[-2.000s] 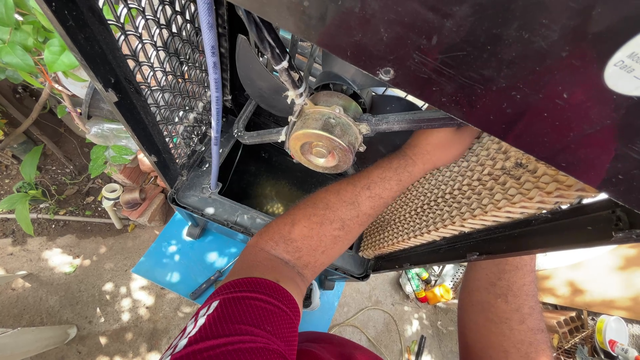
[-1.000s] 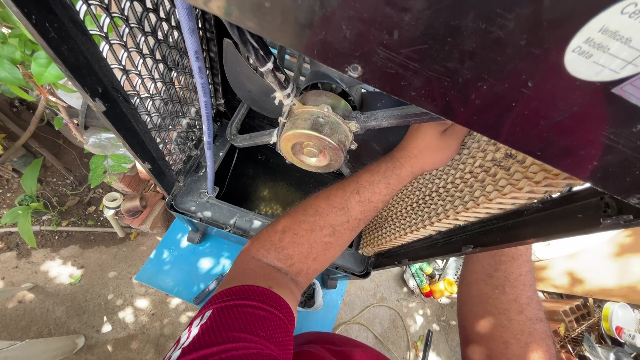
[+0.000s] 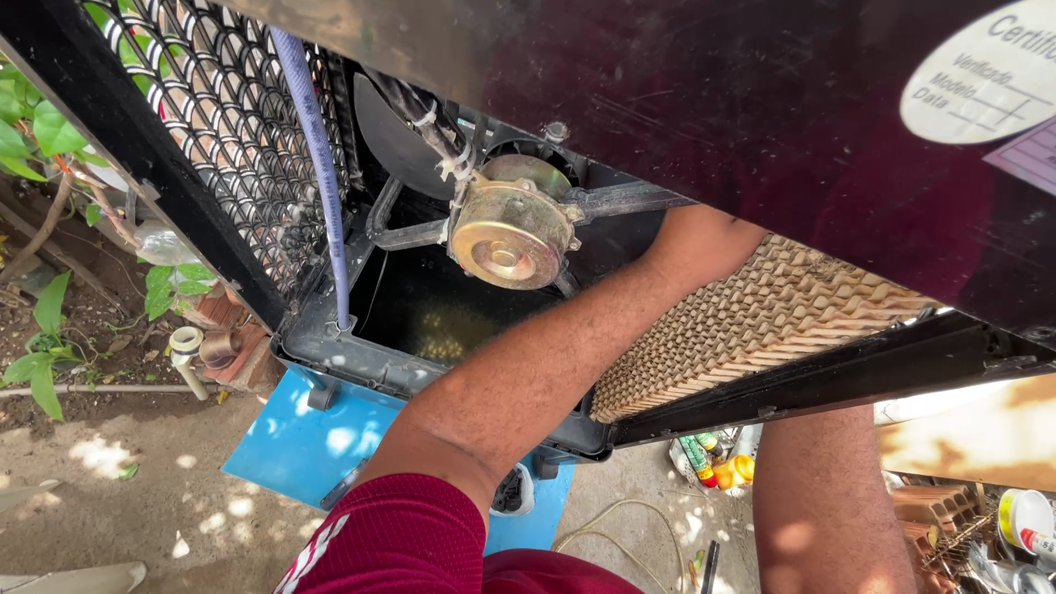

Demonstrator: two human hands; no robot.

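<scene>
Inside the black housing of what looks like an evaporative air cooler, my left hand (image 3: 716, 239) reaches in beside a brown honeycomb cooling pad (image 3: 742, 318). Its fingers are hidden behind the dark top panel (image 3: 660, 107). Left of it, a round metal fan motor (image 3: 516, 227) sits on dark bracket arms, with grey fan blades (image 3: 404, 136) behind. A blue braided hose (image 3: 318, 157) runs down to the base rim, near a black mesh grille (image 3: 231, 140). My right forearm goes behind the housing's right side, and that hand is out of sight.
A blue board (image 3: 305, 445) lies under the base, with a small white tub (image 3: 516, 491) on it. A thin cable (image 3: 619, 511) crosses the ground. Hollow bricks (image 3: 932, 503) and a white container (image 3: 1025, 516) are at right. Plants (image 3: 49, 355) and a pipe fitting (image 3: 188, 351) are at left.
My left hand has shifted slightly within the gap beside the cooling pad. The view has moved a little, showing more of the top panel's round sticker.
</scene>
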